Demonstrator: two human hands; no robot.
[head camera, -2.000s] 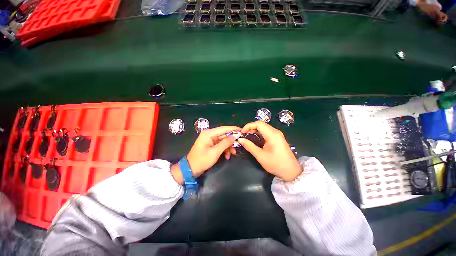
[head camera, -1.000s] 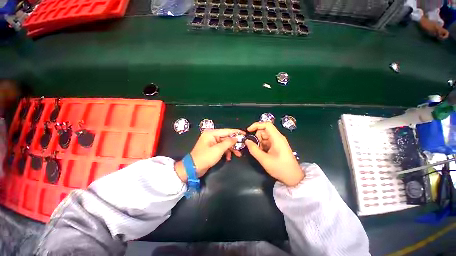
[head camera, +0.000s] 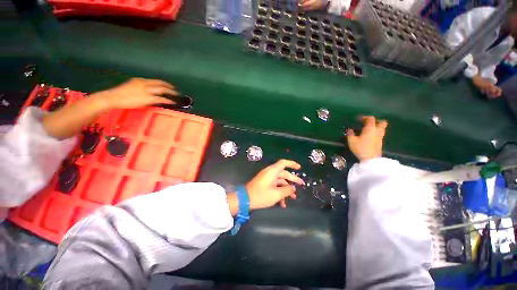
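My left hand (head camera: 269, 186), with a blue strap on the wrist, is over the dark mat, fingers apart. Small shiny parts (head camera: 300, 178) lie at its fingertips. A thin dark ring and loose bits (head camera: 322, 192) are just to their right. My right hand (head camera: 367, 139) reaches over the green belt's near edge, fingers spread and slightly blurred, with nothing visible in it. Silver round modules lie on the mat: two left of centre (head camera: 228, 149) and two (head camera: 317, 156) between my hands. Another module (head camera: 323, 114) lies on the belt beside a small white piece (head camera: 306, 119).
Another person's arm (head camera: 85, 111) crosses the red tray (head camera: 148, 154), its blurred hand beside a dark disc (head camera: 185, 102). The tray holds black discs (head camera: 118, 146). Dark pocket trays (head camera: 306, 39) and a clear bag (head camera: 229, 14) lie across the belt. A white sheet (head camera: 439, 226) is at right.
My hands have separated and no longer hold the module and dark disc together. My right hand has moved right and forward. Another person's arm has come in from the left. The view has turned and shifted.
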